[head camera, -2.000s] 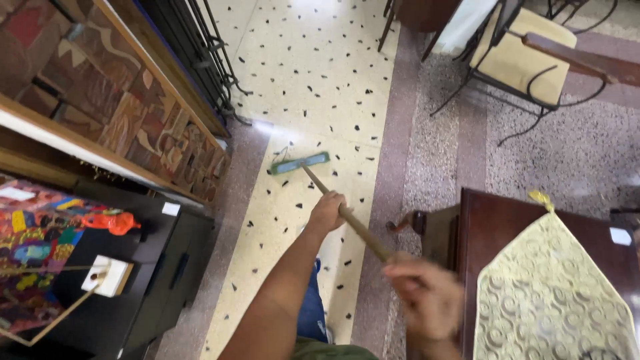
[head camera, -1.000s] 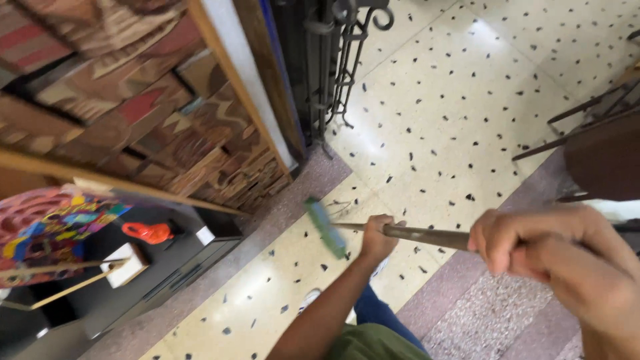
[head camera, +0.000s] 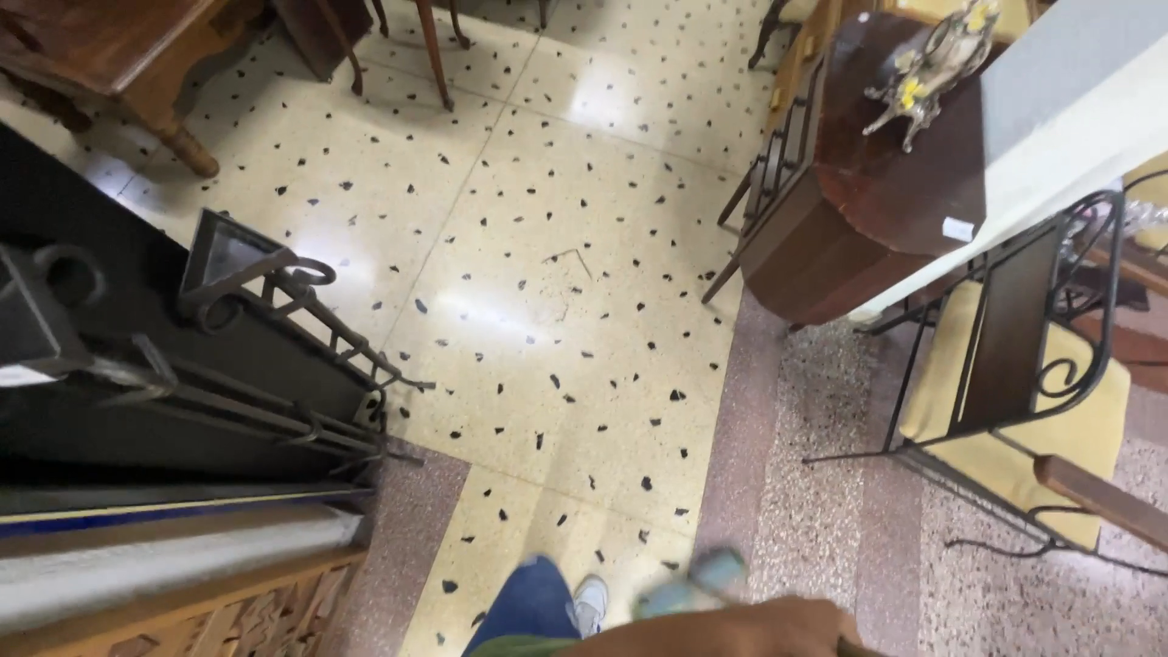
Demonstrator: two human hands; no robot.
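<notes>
At the bottom edge, my left hand [head camera: 785, 630] is closed on the wooden handle [head camera: 853, 648] of a broom, and only a short piece of that handle shows beyond the hand. The blurred blue-green broom head [head camera: 671, 598] rests low near my white shoe [head camera: 591, 602], just above my forearm. My right hand is out of view. On the speckled cream floor ahead lie a thin bent strand [head camera: 581, 263] and a finer curled one [head camera: 566, 301].
Black wrought-iron stands [head camera: 310, 319] and a carved wood panel [head camera: 237, 611] line the left. To the right are a dark octagonal table [head camera: 858, 210] with a silver ornament [head camera: 940, 68], a white column [head camera: 1049, 137] and an iron chair with cream seat [head camera: 1049, 365]. Wooden furniture legs [head camera: 433, 55] stand ahead.
The broom head has moved from the cream floor in front to low beside my feet. My right hand, earlier on the upper handle, has left view. The view has swung forward along the floor.
</notes>
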